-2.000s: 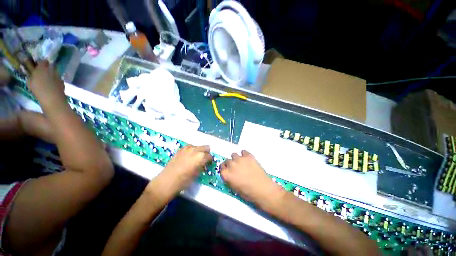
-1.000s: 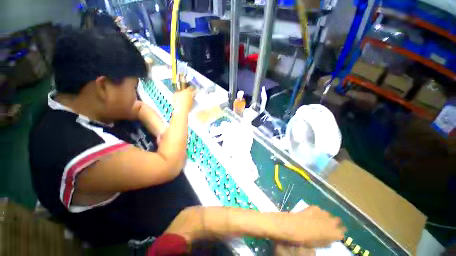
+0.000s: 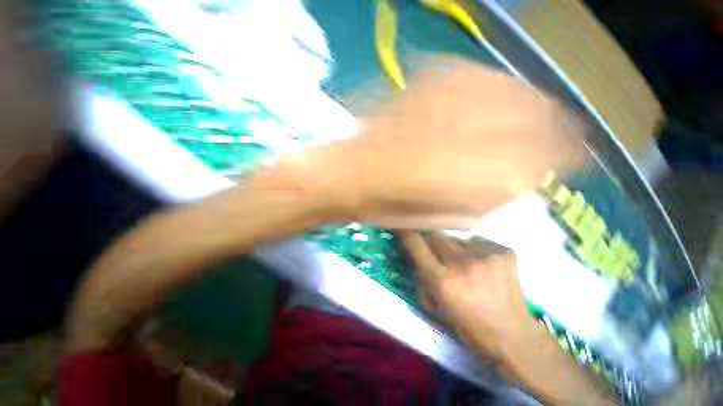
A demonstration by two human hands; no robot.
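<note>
The frame is badly blurred. My left hand reaches across to the right over the white sheet, at the near end of the rows of yellow-and-black components. Its fingertips are blurred, so I cannot tell whether it holds a component. My right hand is below it, over the green circuit board, with a finger extended toward the board. What its fingertips hold cannot be made out. The board runs from upper left to lower right, partly hidden by my left forearm.
Yellow-handled cutters lie on the green mat beyond my left hand. A white crumpled heap is at upper left. The bench's raised edge curves along the right. A brown box stands behind it. A neighbour's blurred arm shows at far left.
The view has swung from the left neighbour back down to the bench and nearer. My left hand remains stretched across toward the component rows. My right hand now shows clearly over the board.
</note>
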